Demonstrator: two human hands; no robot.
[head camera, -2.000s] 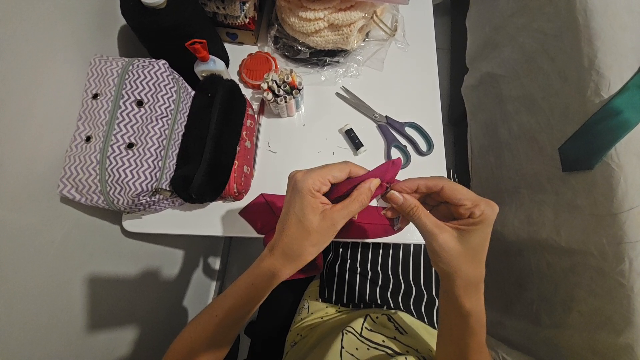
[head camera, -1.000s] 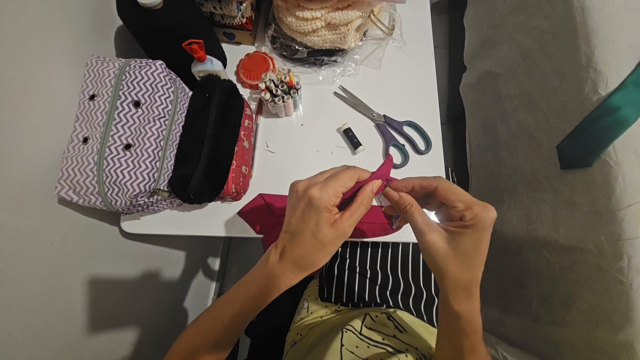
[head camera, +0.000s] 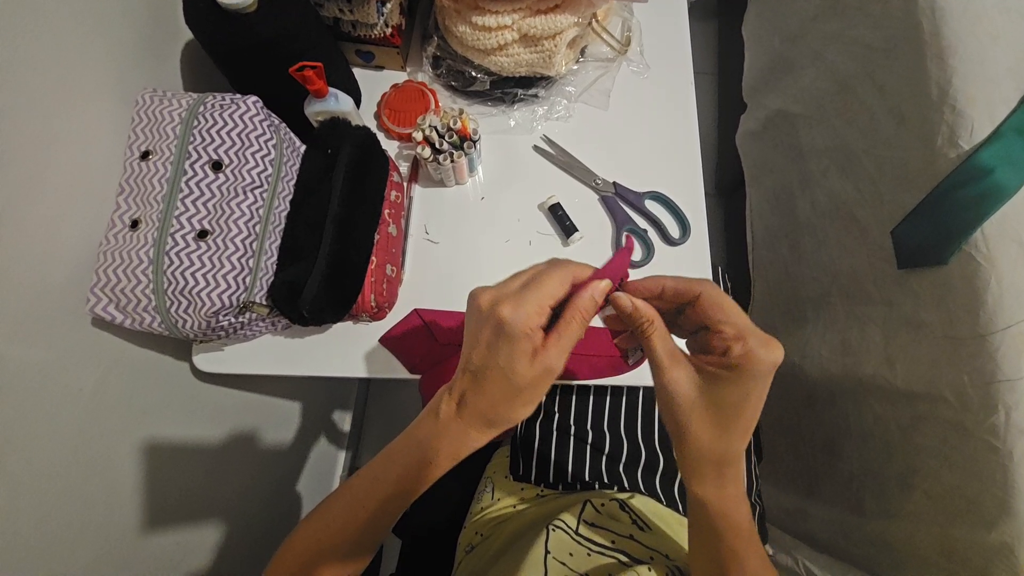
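Observation:
A magenta necktie lies along the near edge of the white table, part of it hanging over. My left hand pinches a raised fold of it between thumb and fingers. Close against that fold, the thumb and index finger of my right hand are pressed together at the fabric; whether they hold a needle or thread is too small to tell. Just beyond the hands lie scissors with purple and teal handles, blades slightly apart. A small spool of dark thread rests to their left.
Left on the table are a purple zigzag-patterned bag, a black fuzzy pouch and a red patterned case. Farther back are a glue bottle, a red lid, thread spools and bagged cream knitwear. A green necktie lies right.
Both hands stay at the magenta fabric, with only small finger movements. The raised tip of the fabric points more upright than two seconds ago.

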